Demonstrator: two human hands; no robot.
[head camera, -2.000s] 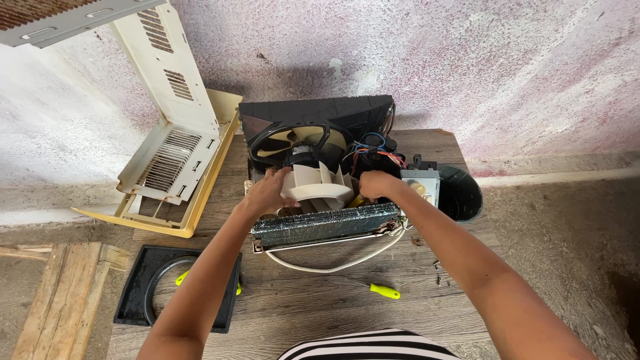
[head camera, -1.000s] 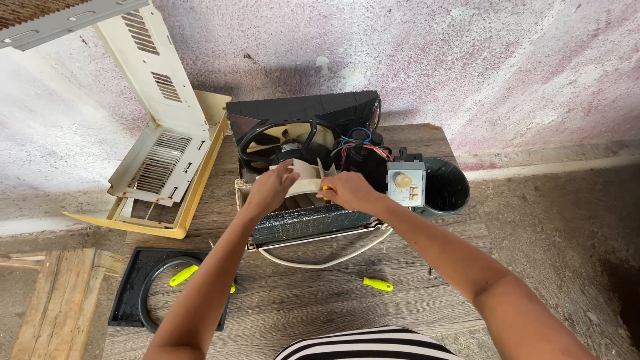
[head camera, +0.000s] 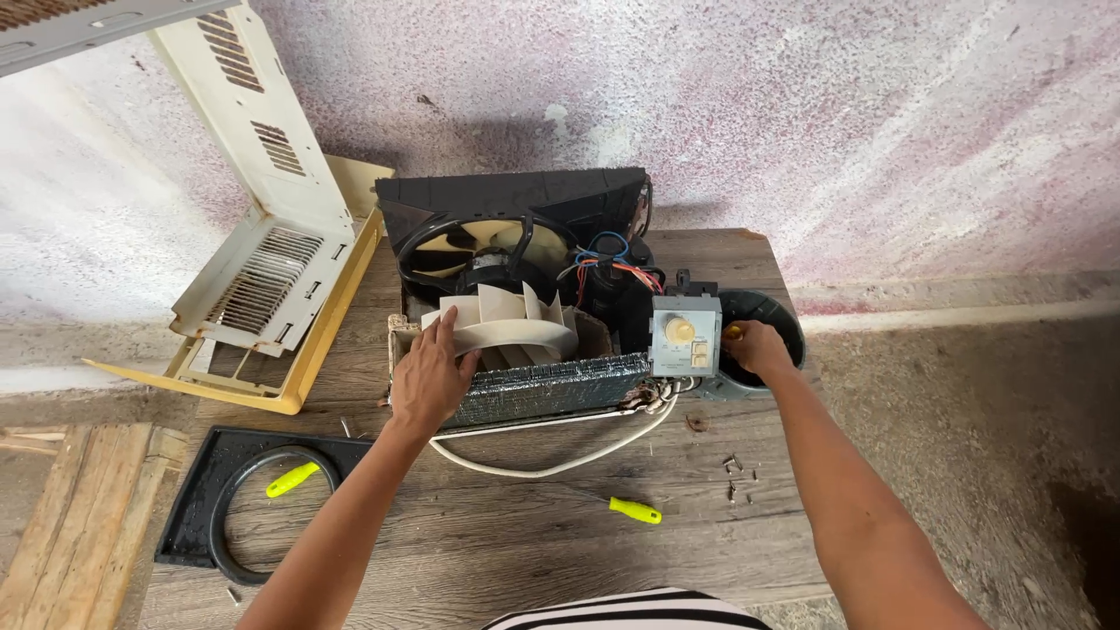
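My left hand (head camera: 433, 372) rests with fingers apart on the left side of the white blower wheel (head camera: 516, 336), which sits upright behind the finned coil (head camera: 547, 389) of an opened air conditioner. My right hand (head camera: 758, 348) is over the dark bucket (head camera: 792, 328) at the unit's right, its fingers closed on a small yellow-orange object (head camera: 732, 332), mostly hidden. Between the bucket and the coil stands the grey control panel (head camera: 674, 350) with a knob. Behind the wheel are a black-framed fan (head camera: 481, 245) and colored wires (head camera: 617, 262).
A green-handled screwdriver (head camera: 634, 510) and loose screws (head camera: 733, 490) lie on the wooden table (head camera: 525, 560). At left are a black frame (head camera: 188, 499) with a black ring (head camera: 219, 525) and another green handle (head camera: 292, 479). A cream housing (head camera: 297, 367) stands behind. A white cord (head camera: 542, 472) curves in front.
My right hand has moved right, from the blower wheel to the bucket, with the yellow-orange object. My left hand stays at the wheel, now lower on its left side.
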